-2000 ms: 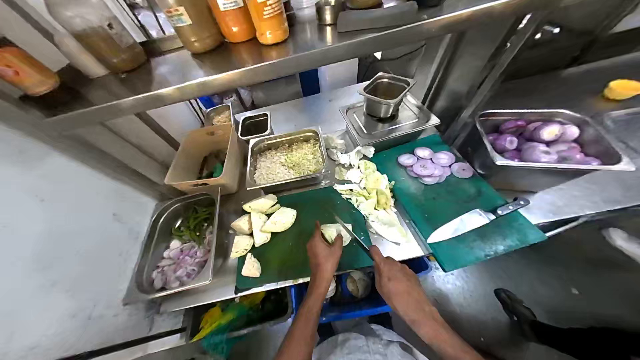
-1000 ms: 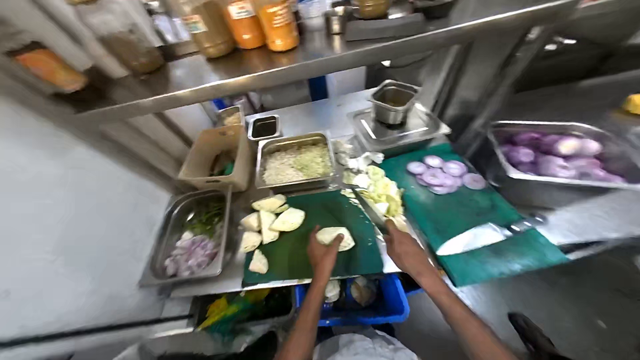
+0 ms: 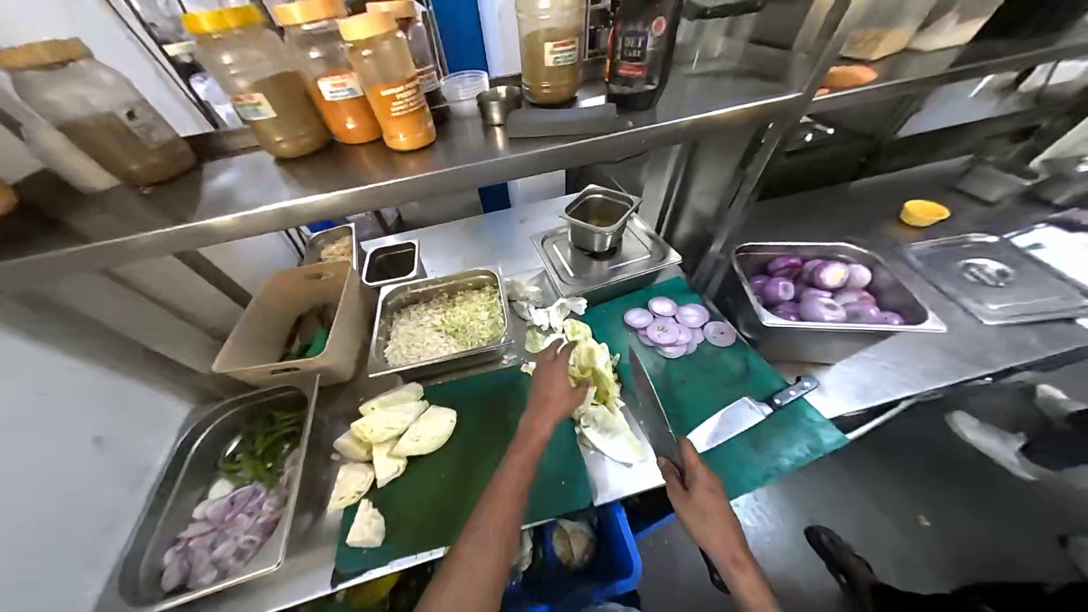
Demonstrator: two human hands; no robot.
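Observation:
My left hand (image 3: pixel 557 387) reaches over the pile of loose cabbage leaves (image 3: pixel 599 374) between the two green cutting boards; its fingers are at the leaves, and whether they grip one is hard to tell. In my right hand (image 3: pixel 693 484) is a kitchen knife (image 3: pixel 653 408), its blade pointing away from me beside the right board. Several cabbage wedges (image 3: pixel 387 425) lie on and beside the left part of the left cutting board (image 3: pixel 476 450). Onion slices (image 3: pixel 671 327) and a second knife (image 3: pixel 739 416) rest on the right cutting board (image 3: pixel 731 459).
A steel pan of chopped cabbage (image 3: pixel 446 319) stands behind the left board. Left are a beige bin (image 3: pixel 297 323) and a steel pan (image 3: pixel 297 484) of onions and green chillies. Peeled onions fill another pan (image 3: pixel 922 323) at right. A steel shelf (image 3: pixel 476 153) with jars crosses above.
My left hand has moved from the cabbage piece on the left board to the leaf pile, and that piece no longer shows there. The knife in my right hand has moved right.

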